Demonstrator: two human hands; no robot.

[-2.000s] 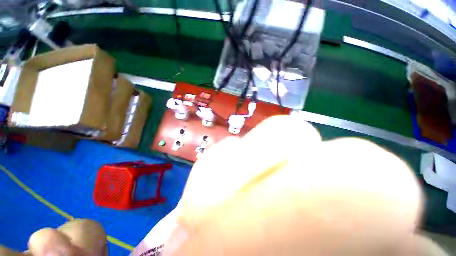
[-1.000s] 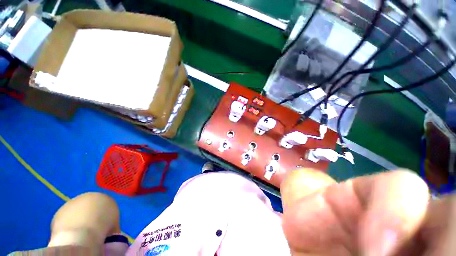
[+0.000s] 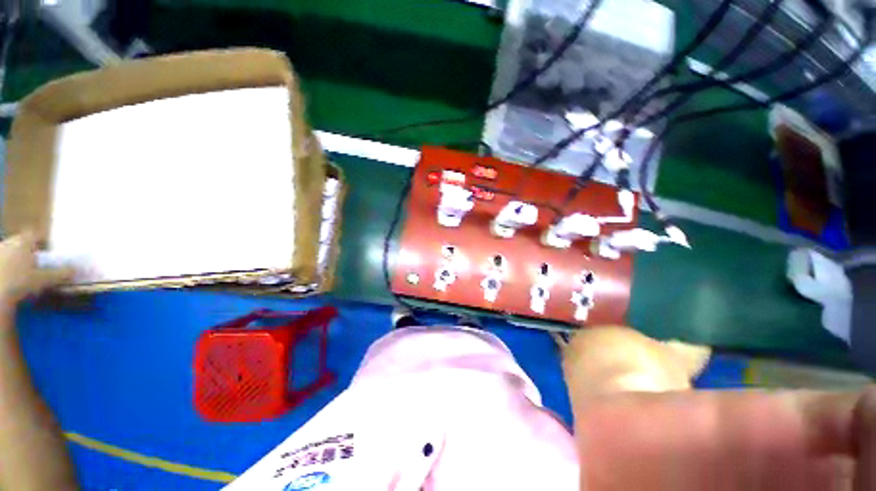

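The red-brown test fixture (image 3: 519, 259) lies on the green bench with white power adapters (image 3: 516, 219) in its row of sockets. White-ended leads (image 3: 624, 201) on black cables reach the adapters at the right. The brown carton (image 3: 305, 192) at the left has a flat white sheet (image 3: 173, 187) over its contents. My left hand (image 3: 21, 270) is at the carton's front left corner, blurred and cut off by the edge; its grip is unclear. My right hand (image 3: 663, 403) is large and blurred at the bottom right, in front of the fixture; what its fingers hold is not visible.
A clear plastic bin (image 3: 581, 86) with loose whitish things stands behind the fixture. Black cables (image 3: 711, 105) hang across the upper right. A red stool (image 3: 245, 369) stands on the blue floor. A brown panel in a tray (image 3: 807, 182) lies at the far right.
My left hand has moved up from the lower left to the carton's corner. My right hand stays low at the right, its pose changed. The view has shifted, bringing all four front fixture positions into sight.
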